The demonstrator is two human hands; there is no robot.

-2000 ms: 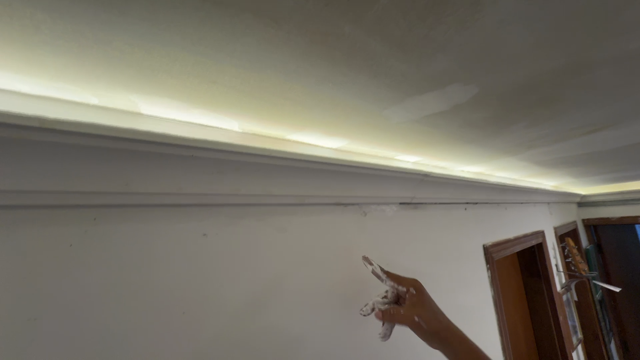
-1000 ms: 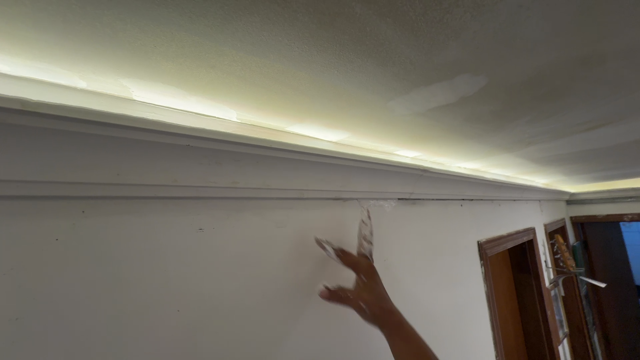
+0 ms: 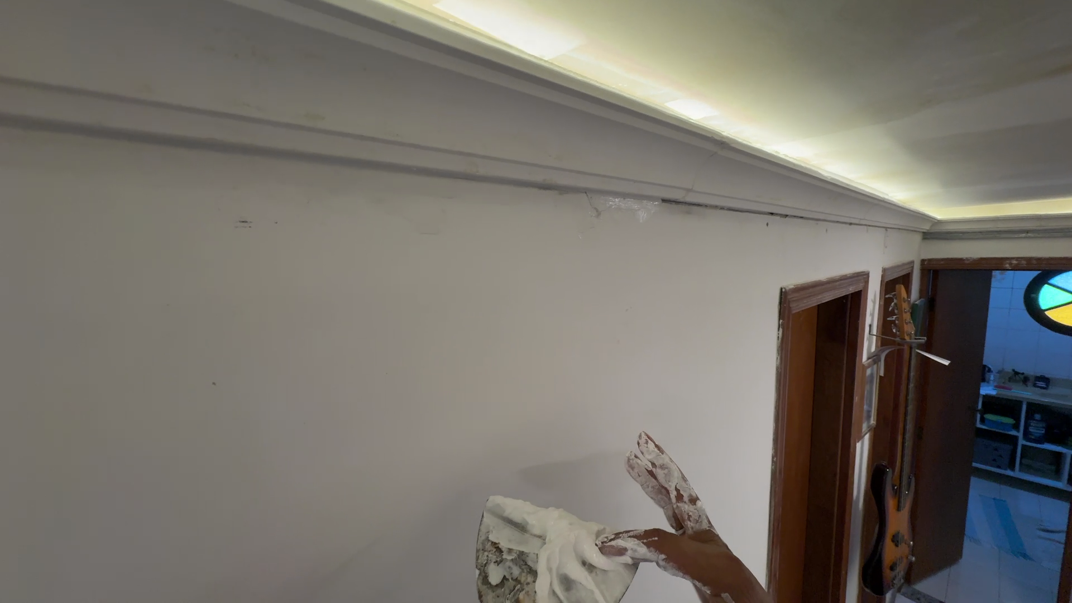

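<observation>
My right hand (image 3: 682, 536), smeared with white paste, is at the bottom right of centre. Its thumb or a lower finger touches thick white filler paste (image 3: 578, 544) lying on a rounded container or tool whose kind I cannot tell, while other coated fingers point up. My left hand is out of sight. Wet white paste (image 3: 624, 205) fills part of the joint under the crown moulding (image 3: 502, 163); a dark gap (image 3: 737, 209) runs on to its right. The painted wall (image 3: 377, 335) has small dark marks.
A wooden door frame (image 3: 783, 435) stands at the right. Beyond it a sunburst bass guitar (image 3: 892, 528) hangs upright near another frame. An open dark door (image 3: 950, 419) shows a tiled room with shelves (image 3: 1017, 431). Cove light glows above the moulding.
My right hand was up at the joint below the moulding a second ago; it is now lower, at the paste, which has come into view. The view has shifted.
</observation>
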